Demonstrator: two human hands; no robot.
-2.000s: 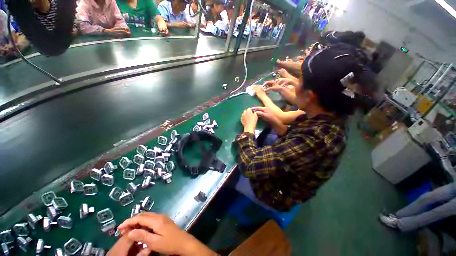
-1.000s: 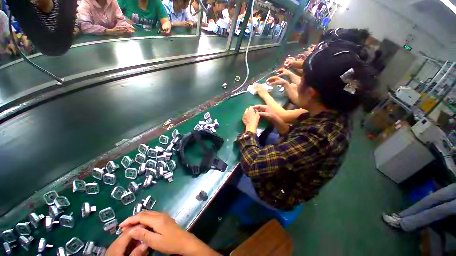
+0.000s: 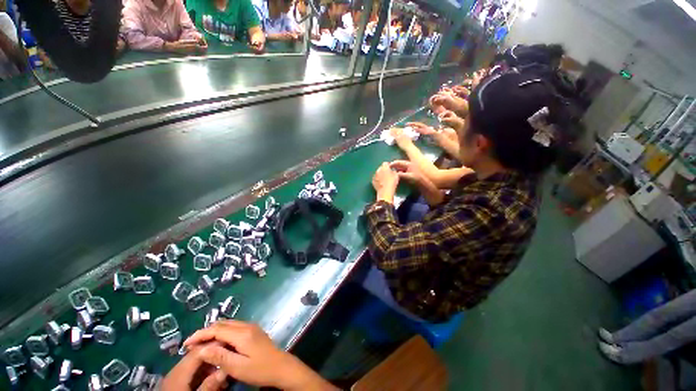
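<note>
My right hand point(image 3: 243, 353) is at the bottom of the picture, its fingers curled over my left hand point(image 3: 187, 372), which the bottom edge cuts off. The fingertips meet; whatever may be between them is hidden. Many silver square-faced units point(image 3: 164, 325) lie scattered on the green bench point(image 3: 263, 311) to the left and ahead of my hands, some face up, some on their sides with the stem showing. One unit lies right beside my fingertips.
A black head strap point(image 3: 304, 231) and a small dark piece point(image 3: 309, 298) lie on the bench. A dark conveyor belt point(image 3: 191, 164) runs behind it. A person in a plaid shirt point(image 3: 458, 237) sits to the right. A wooden stool point(image 3: 404, 368) stands near my right arm.
The view has shifted slightly, so the bench items sit a little further right. My hands stay together in nearly the same place, with small finger changes.
</note>
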